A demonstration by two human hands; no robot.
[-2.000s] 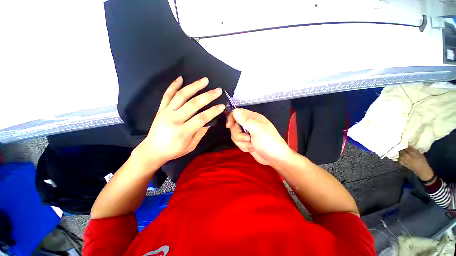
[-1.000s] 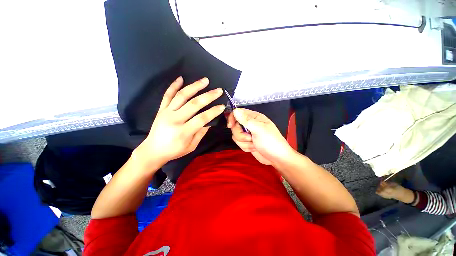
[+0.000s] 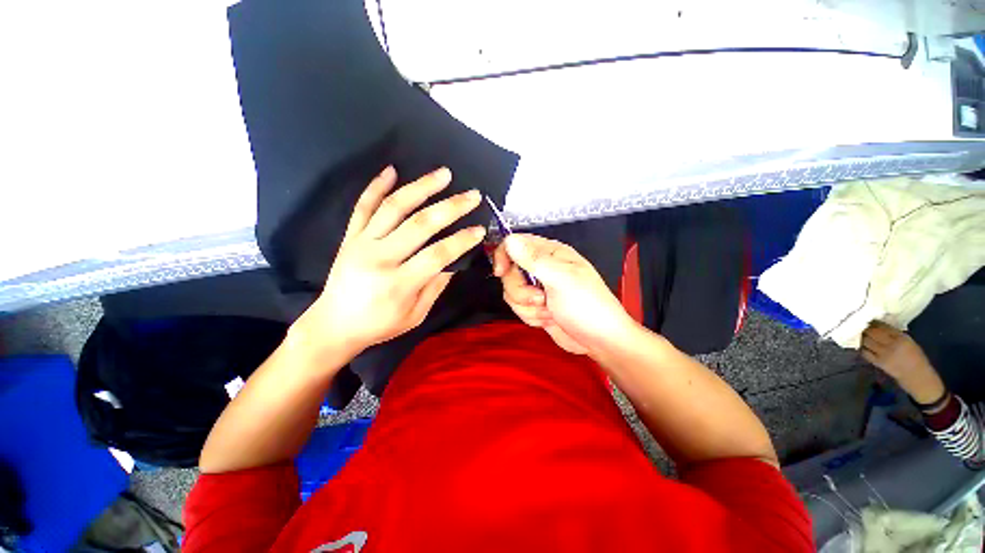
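A black fabric panel [image 3: 324, 97] lies on the white table and hangs over its front edge towards my lap. My left hand [image 3: 394, 254] rests flat on the panel with its fingers spread, pressing it near the table edge. My right hand [image 3: 556, 286] holds slim silver snips [image 3: 498, 218] between thumb and fingers. The tip of the snips is at the panel's right edge, beside my left fingertips. Whether the blades are open or closed cannot be told.
The white table [image 3: 670, 130] has a ruler-like strip along its front edge. Black cloth lies in a bundle [image 3: 173, 378] below left, by a blue crate [image 3: 54, 432]. At right a neighbour's hand [image 3: 902, 362] holds cream fabric [image 3: 880, 254].
My hands, the snips and the black panel have hardly moved. At right, the neighbour's hand and the cream fabric moved down and left, then back up and right.
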